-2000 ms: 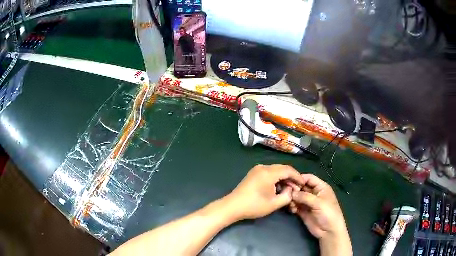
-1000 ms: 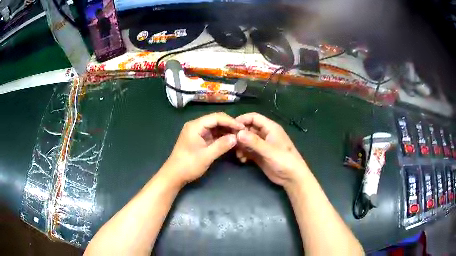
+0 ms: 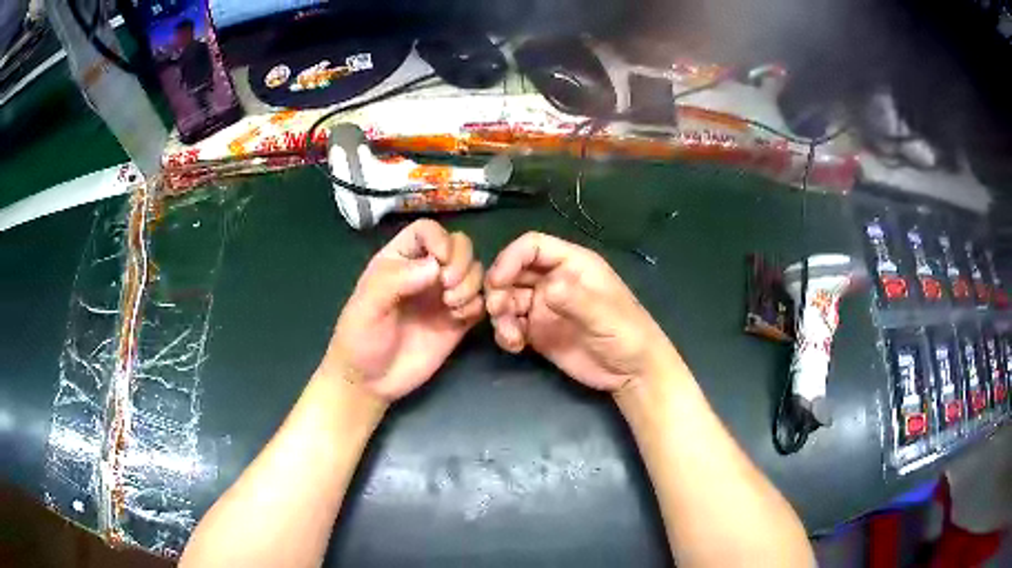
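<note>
My left hand (image 3: 402, 305) and my right hand (image 3: 572, 305) are raised over the dark green bench mat (image 3: 499, 466), side by side, with palms turned up and inward. The fingers of both are curled in, and the fingertips nearly meet. No object shows in either hand; the insides of the curled fingers are partly hidden. A white handheld scanner (image 3: 416, 184) with orange-red tape lies just beyond my hands.
A second white scanner (image 3: 818, 333) lies at the right beside a small dark item (image 3: 768, 297). A tray (image 3: 904, 457) of black devices is at far right. A phone (image 3: 194, 69) leans at back left. Cables cross the taped ledge (image 3: 533, 138). Shiny tape (image 3: 167, 383) covers the left bench.
The view has swung right and down. My hands, whose fingertips met earlier, are now slightly apart, and my left hand has turned with its palm more upward.
</note>
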